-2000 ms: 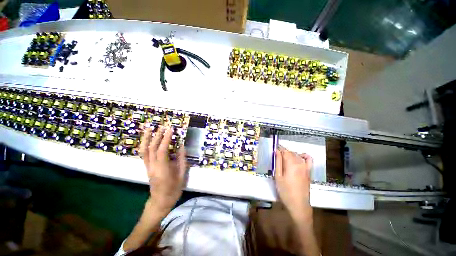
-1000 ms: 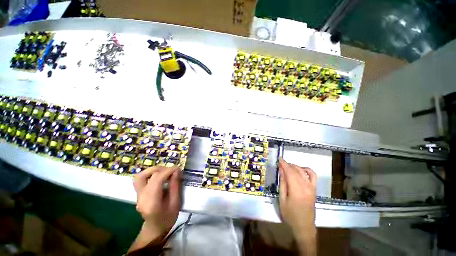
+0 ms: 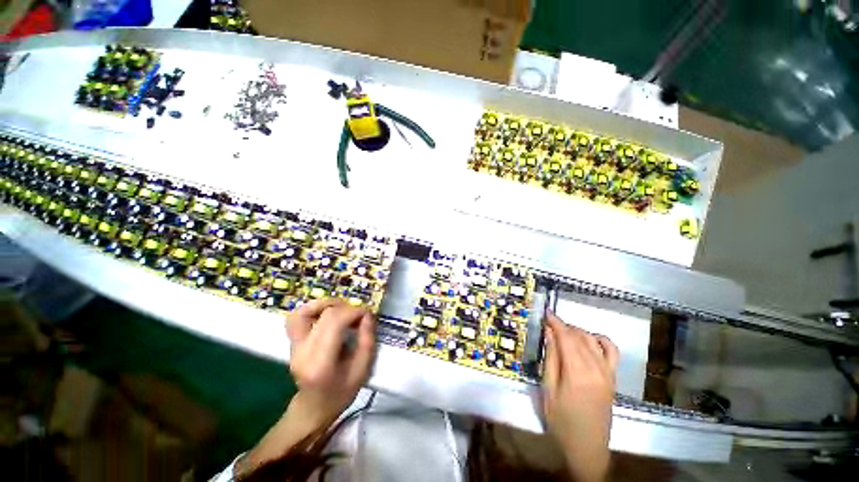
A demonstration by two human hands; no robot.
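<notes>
A separate circuit panel (image 3: 473,313), crowded with yellow, black and white parts, lies across the conveyor rails. A long row of similar panels (image 3: 202,231) lies to its left, with a gap between. My left hand (image 3: 330,348) is at the lower right corner of the row, fingers bent; whether it grips anything is hidden. My right hand (image 3: 579,372) is just right of the separate panel, its fingers closed at a thin dark bar (image 3: 549,315) that stands crosswise between the rails.
The raised white shelf behind holds green-handled cutters (image 3: 344,155) with a yellow block (image 3: 362,118), loose small parts (image 3: 259,102), a small panel (image 3: 118,77) and a brighter yellow strip (image 3: 579,162). Conveyor rails (image 3: 716,306) run right to machinery. A cardboard box (image 3: 424,33) is behind.
My left hand has drawn back from over the row's parts to its lower edge, fingers now bent. My right hand stays beside the bar. The whole view has shifted and tilted.
</notes>
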